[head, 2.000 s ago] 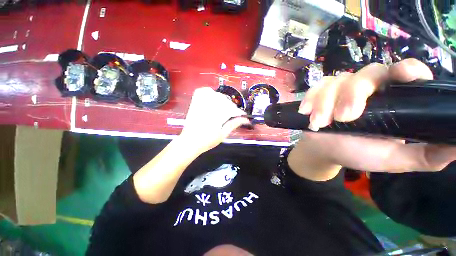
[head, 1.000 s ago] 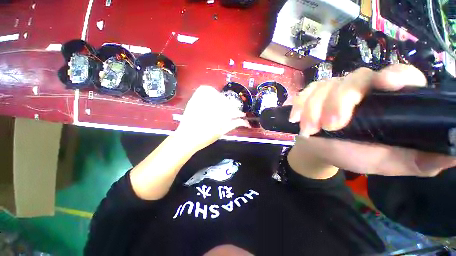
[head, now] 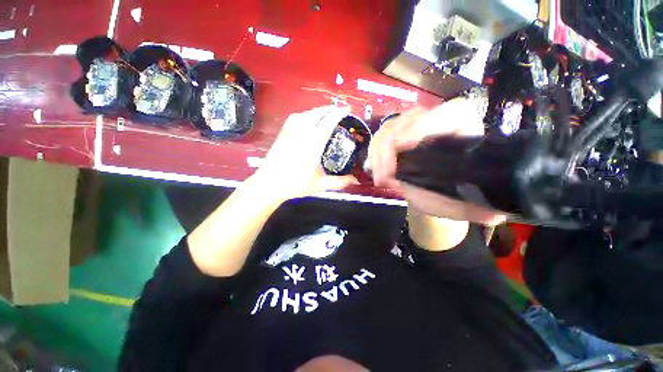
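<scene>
My left hand [head: 305, 156] is curled around the left side of a round black housing [head: 344, 146] with a pale circuit board, near the red bench's front edge. My right hand [head: 418, 156] grips a thick black electric screwdriver [head: 472, 168], just right of that housing. The screwdriver's bit is hidden. Part of another housing's rim [head: 390, 118] shows behind my right hand; the rest is hidden. Three more housings with pale boards stand in a row at the left, the nearest one [head: 222, 102] touching its neighbour.
A white-grey screw feeder [head: 445, 47] stands at the back right. Many dark housings [head: 512, 115] lie right of it. The screwdriver's dark rear end and cable reach right. A brown carton [head: 40, 229] is below the bench's left edge.
My right hand and the screwdriver have moved and turned, the fingers now close beside the housing. My left hand has opened around the housing, whose board now shows clearly.
</scene>
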